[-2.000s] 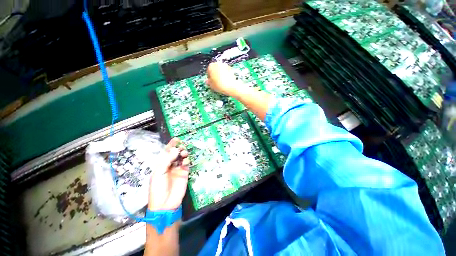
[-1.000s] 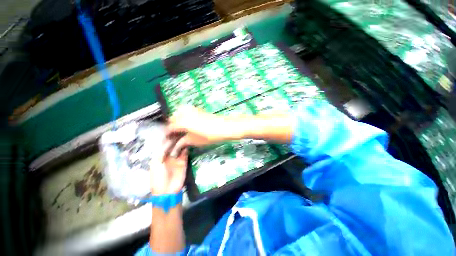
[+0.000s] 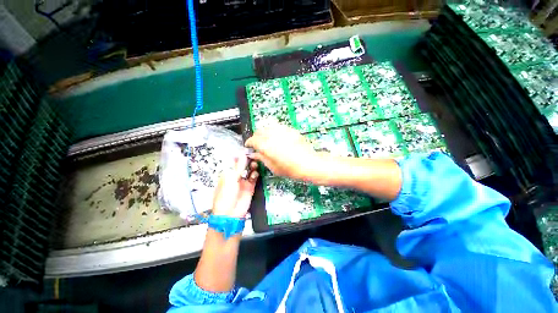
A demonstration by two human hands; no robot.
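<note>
The green PCB panel (image 3: 342, 98) lies on a black tray (image 3: 258, 208), with silvery parts on its board sections. My left hand (image 3: 234, 194) is palm up with curled fingers at the panel's left edge, a blue strap on its wrist. Small dark and silvery bits show at its fingers. My right hand (image 3: 282, 151) reaches over the panel, its fingertips together at the left fingertips; what it pinches is too small to tell. A clear plastic bag (image 3: 174, 174) of small silvery components lies just left of my left hand.
White parts (image 3: 333, 56) lie on a black tray beyond the panel. Stacked loaded trays (image 3: 483, 104) stand right. Slanting green-edged racked boards (image 3: 30, 177) stand left. Brown debris (image 3: 131, 189) lies on the pale bench surface. A blue coiled cord (image 3: 197, 73) hangs above the bag.
My right hand has moved from the panel's far part back to my left hand, where it now stays. The view has shifted left, so the bench appears further right.
</note>
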